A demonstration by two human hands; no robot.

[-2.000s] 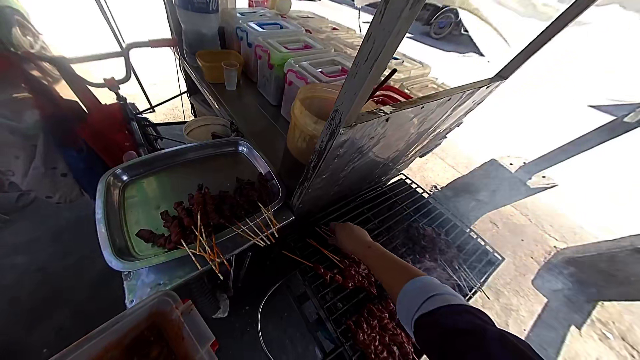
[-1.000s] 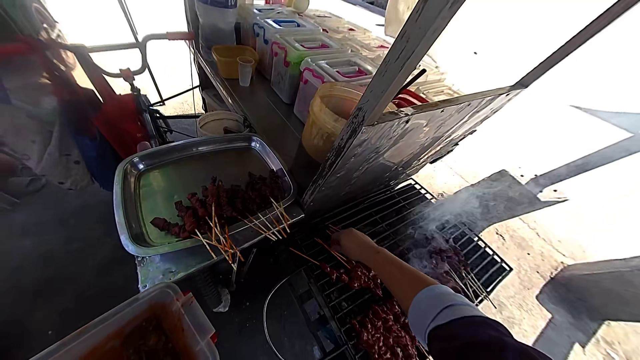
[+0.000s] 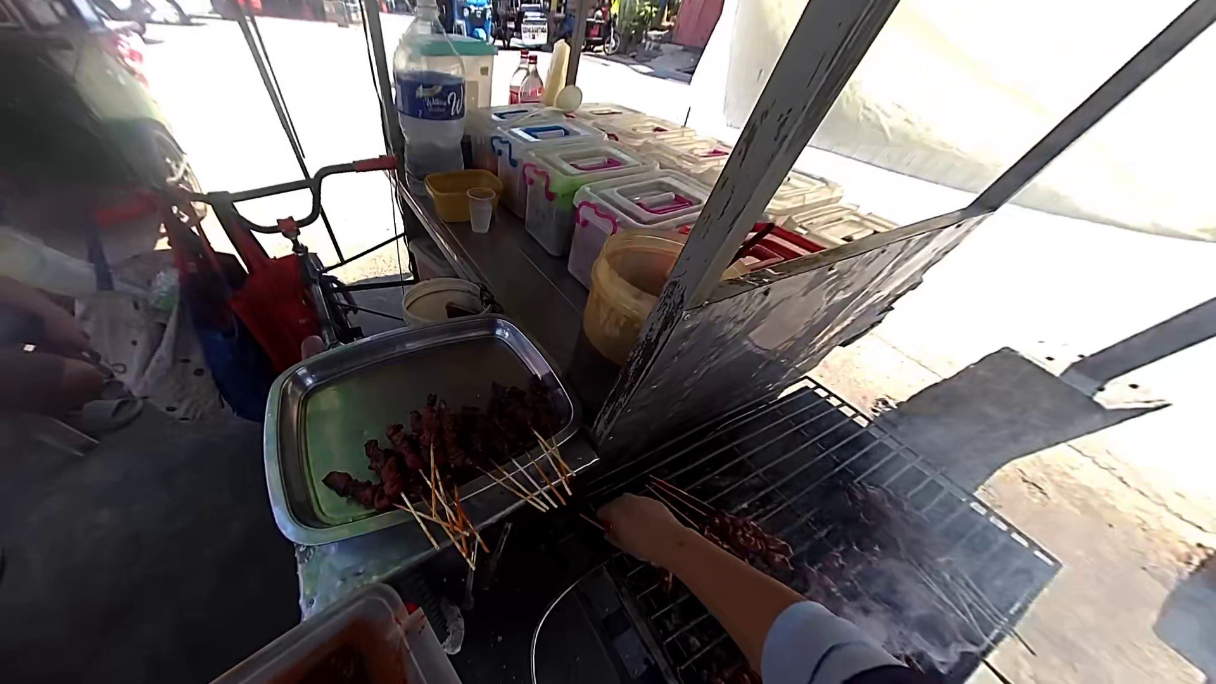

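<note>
My right hand (image 3: 641, 527) reaches over the near left part of the wire grill (image 3: 845, 442), fingers closed around the end of a bamboo skewer. Just right of it lie meat skewers (image 3: 750, 541) with their sticks pointing to the upper left. More meat (image 3: 874, 570) sits farther right on the grill under smoke. To the left, a metal tray (image 3: 285, 427) holds a pile of dark meat skewers (image 3: 446, 437), their sticks jutting over its near edge. My left hand is not in view.
A peeling wooden post (image 3: 760, 142) and panel (image 3: 788, 323) stand beside the grill. Lidded plastic boxes (image 3: 570, 204) and a yellowish tub (image 3: 617, 294) line the counter. A sauce container (image 3: 408, 632) is at the bottom. Another person's hand (image 3: 57, 380) shows at far left.
My right hand has shifted toward the grill's near left edge; skewers that lay left of it a second ago now lie to its right. The view has tilted upward.
</note>
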